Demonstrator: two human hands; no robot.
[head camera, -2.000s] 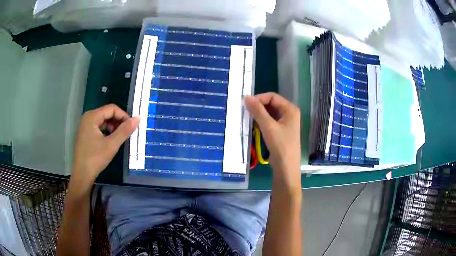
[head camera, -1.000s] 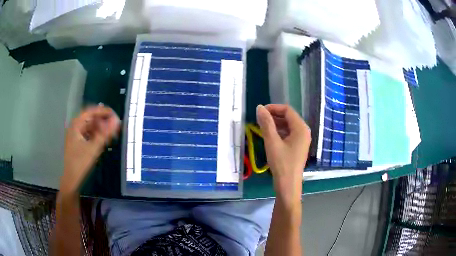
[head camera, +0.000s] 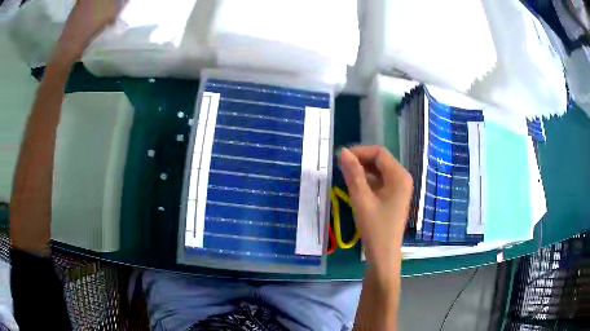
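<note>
A dark blue solar cell string with thin pale cross lines lies on a clear, slightly larger sheet in front of me. White insulating strips run down its left and right long edges. My right hand is just right of the sheet, with thumb and fingertips together; whether it holds anything cannot be told. My left hand reaches to the far left, at the white sheet piles. It is cut off by the top edge and bright, so its grip is unclear.
White sheet piles stand along the far side. A pale plate pile is at left. A fanned cell string stack lies on a green sheet at right. Red and yellow scissor handles lie beside the work. Pale scraps dot the mat.
My left hand has left the near left side of the cell string and moved up to the far left piles. My right hand has moved off the right strip and stays beside it.
</note>
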